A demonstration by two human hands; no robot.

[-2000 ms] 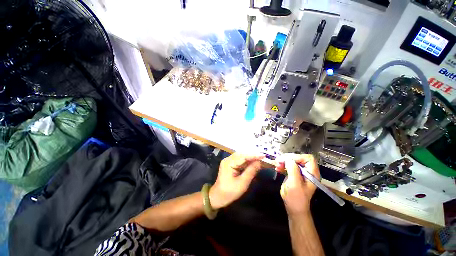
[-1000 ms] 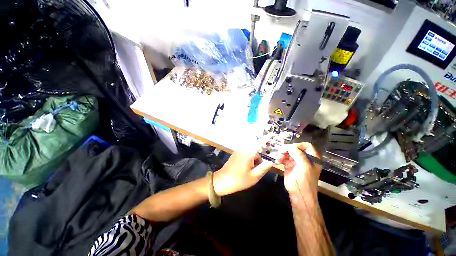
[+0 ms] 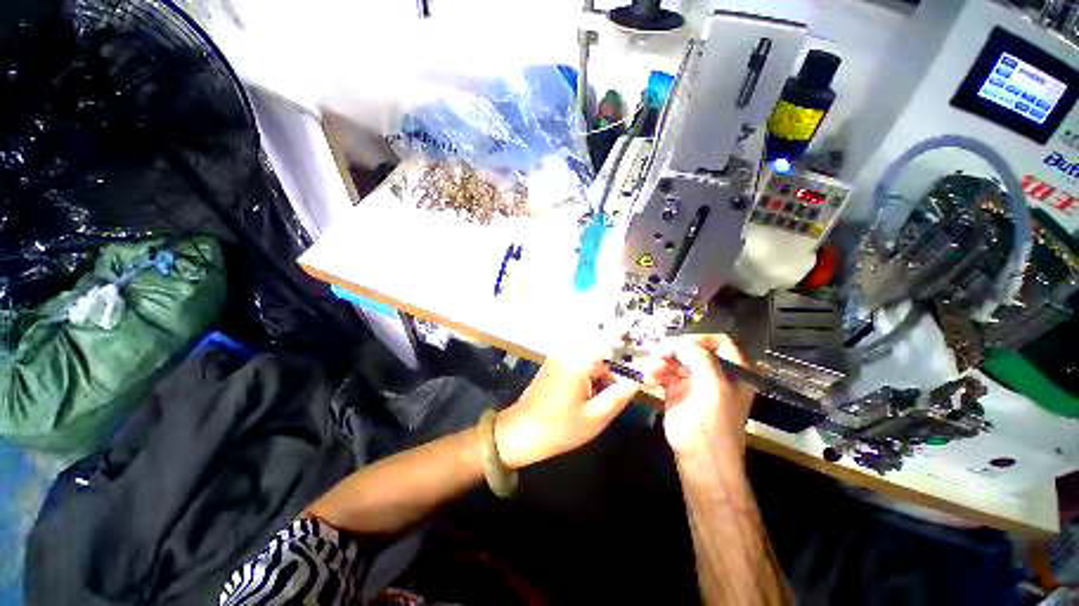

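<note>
The grey button sewing machine head [image 3: 692, 225] stands over small shiny metal clamp parts [image 3: 645, 320], partly washed out by glare. My left hand [image 3: 562, 412], with a bangle at the wrist, is at the table edge just below the clamp; its thumb and fingertips are close to a small dark piece, and whether it grips this is unclear. My right hand [image 3: 704, 385] is beside it, fingers bent around a slim hand tool [image 3: 757, 381] whose dark shaft points right. The tool's tip is hidden at the fingers.
Thread snips [image 3: 508, 269], a loose button pile [image 3: 464, 192] and a clear plastic bag [image 3: 509, 118] lie left of the machine. A turquoise handle [image 3: 589, 251] is beside the head. The metal feed arm [image 3: 905, 424] is right. Dark garment [image 3: 237, 462] lies at lower left.
Since the earliest frame, the slim tool has swung up from pointing down-right to nearly level, and my hands have closed in at the clamp. Since the middle frame, the hands have barely moved.
</note>
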